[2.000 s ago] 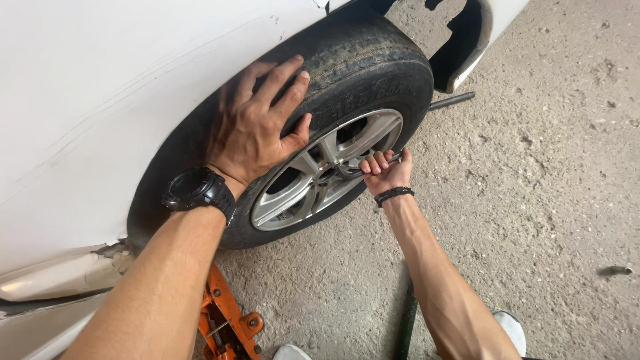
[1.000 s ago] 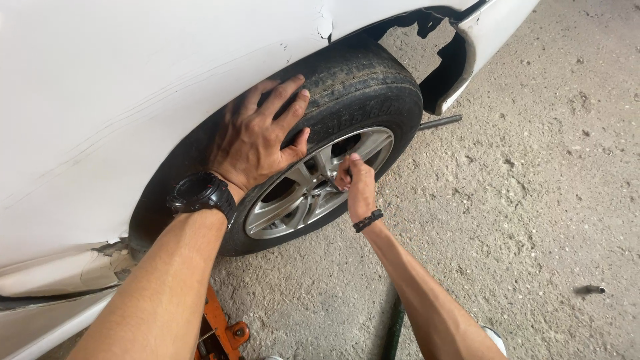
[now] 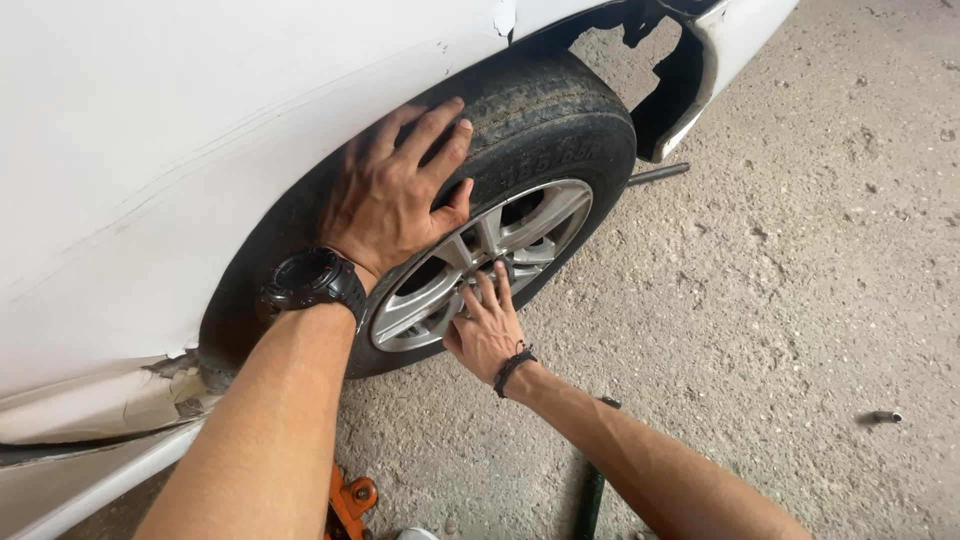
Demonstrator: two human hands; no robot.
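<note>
A black rubber tyre on a silver alloy wheel sits in the wheel arch of a white car. My left hand, with a black watch at the wrist, lies flat on the tyre's tread and upper sidewall, fingers spread. My right hand, wearing a dark bracelet, is at the wheel's hub with its fingertips by a small dark round part. The palm faces away, so whether it grips anything is hidden.
The white body panel is scratched, its lower edge broken. An orange metal jack part and a dark green bar are on rough concrete below. A dark rod juts out behind the tyre; a short metal tube lies right.
My right hand has moved from the hub's right side to its lower side; two seconds ago it held a metal tool there. My left hand has stayed on the tyre.
</note>
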